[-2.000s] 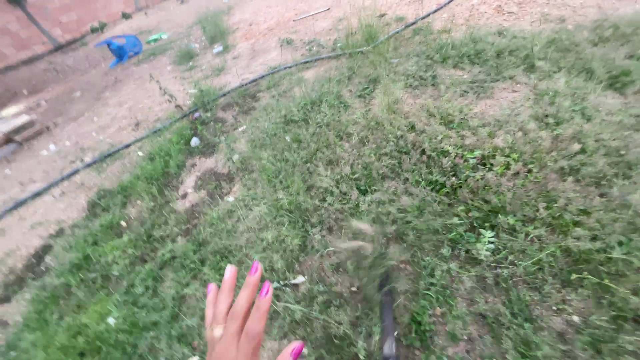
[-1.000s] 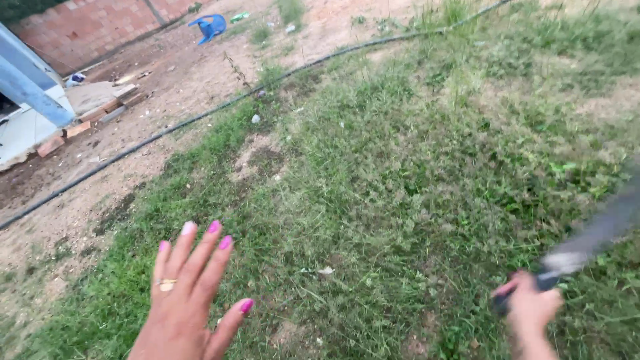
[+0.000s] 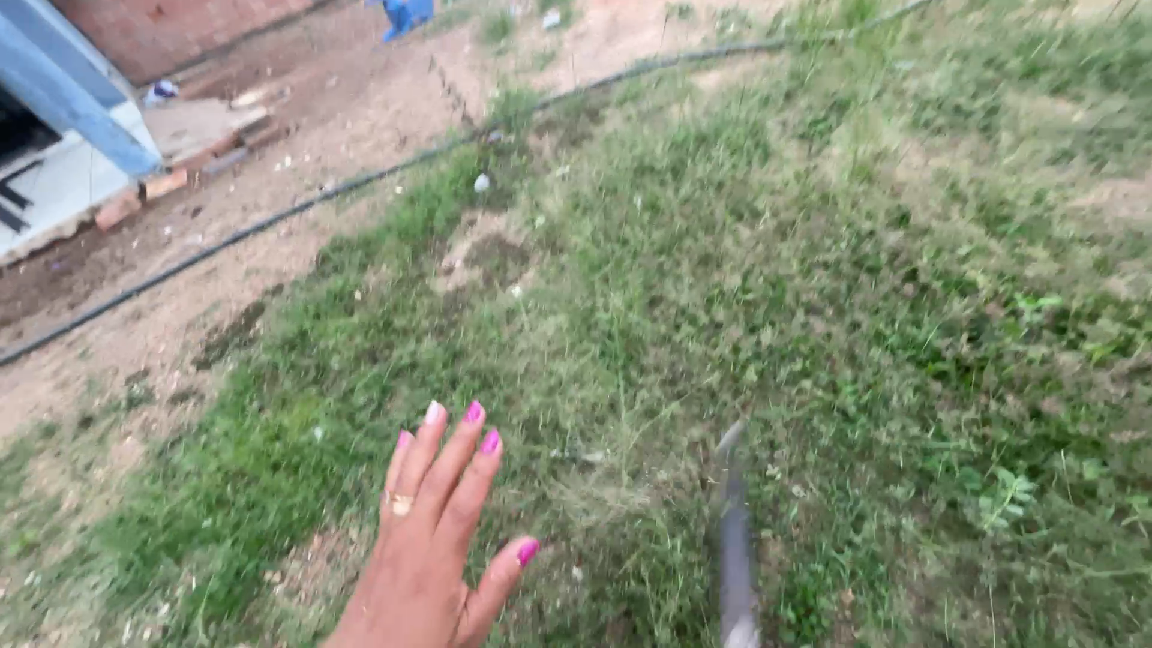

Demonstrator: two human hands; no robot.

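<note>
My left hand (image 3: 441, 540), with pink nails and a ring, hovers palm down over the grass (image 3: 594, 360) at lower centre, its fingers apart and nothing in it. To its right a long dark metal blade (image 3: 735, 540), blurred, rises from the bottom edge and points away from me, its tip low among the grass and weeds. My right hand is out of view below the frame, so the blade's handle is hidden.
A black hose (image 3: 342, 187) crosses the ground diagonally beyond the grass. At upper left are a blue post (image 3: 90, 99), a tiled floor with a brick edge (image 3: 166, 184) and a brick wall (image 3: 180, 31). A blue plastic object (image 3: 405, 13) lies at the top.
The blade has swung from the far right inward to lower centre, and my right hand has left the view. My left hand stays spread over the grass.
</note>
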